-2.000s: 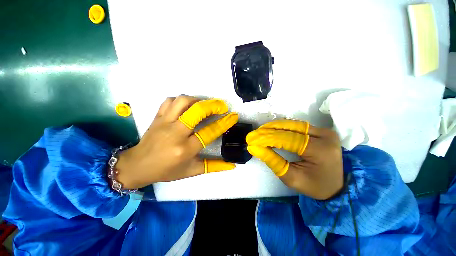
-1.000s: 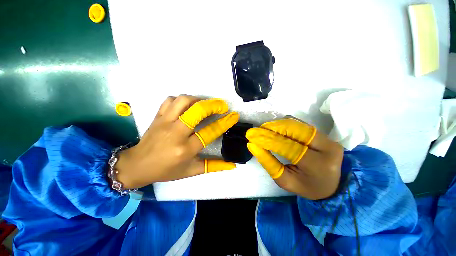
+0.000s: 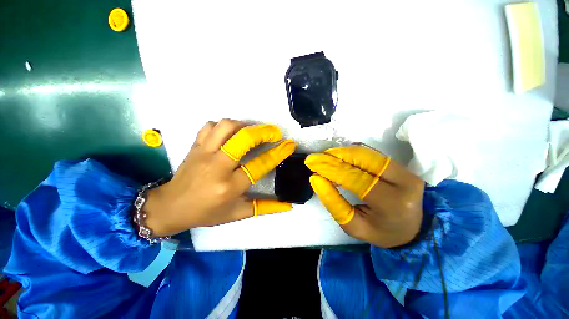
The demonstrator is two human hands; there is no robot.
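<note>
A black watch body (image 3: 292,180) lies on the white foam sheet (image 3: 399,56) near its front edge, between my hands. My left hand (image 3: 215,174), with yellow finger cots on thumb and two fingers, holds it from the left, fingertips at its upper edge and thumb at its lower edge. My right hand (image 3: 374,190), with yellow finger cots, has its fingertips at the watch's right side and partly covers it. Whether they pinch a thin film cannot be told. A second black watch body (image 3: 312,90) lies screen up farther back on the sheet.
Two loose yellow finger cots (image 3: 118,20) lie on the green bench mat (image 3: 68,112) at left. A crumpled white wipe (image 3: 437,143) lies right of my right hand. A pale yellow pad (image 3: 526,47) is at the sheet's upper right.
My right hand has tilted slightly and its thumb has parted a little from the fingers. The dark front of the held watch shows less glare. My left hand keeps its hold.
</note>
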